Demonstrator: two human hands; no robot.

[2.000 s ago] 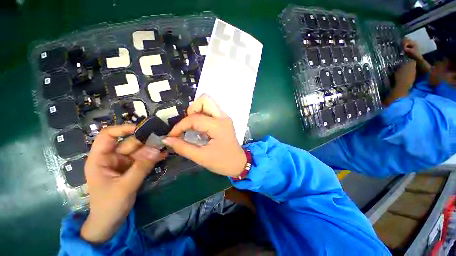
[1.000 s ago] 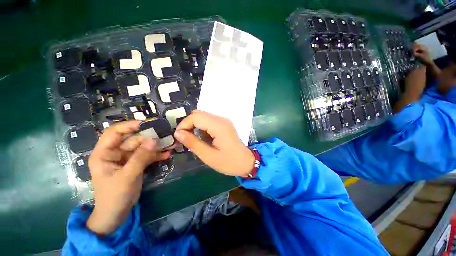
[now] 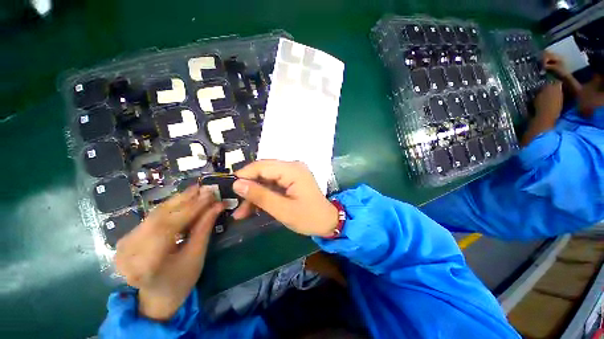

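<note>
A black module (image 3: pixel 227 187) with a pale pad on it is held between my two hands over the near part of the blister tray (image 3: pixel 89 218). My left hand (image 3: pixel 165 242) pinches its left side and my right hand (image 3: pixel 285 195) holds its right side. Fingers hide part of the module. In the tray, several modules carry cream L-shaped pads (image 3: pixel 213 98); the left column shows plain black modules (image 3: pixel 104 158) with a white square mark. A white release liner sheet (image 3: pixel 298 119) with several grey L shapes at its far end lies over the tray's right side.
To the right is a stack of blister trays (image 3: pixel 457 99) with dark modules, then a further tray (image 3: pixel 520 63). Another person's blue sleeve (image 3: pixel 523 179) and hands are there, beside a white sheet (image 3: pixel 568 53). Shelving with brown boxes (image 3: pixel 543 291) stands at the lower right.
The held module has moved slightly right and is covered more by my left fingers, which have shifted right and lie flatter. A module with a cream pad now shows uncovered in the tray above my left hand.
</note>
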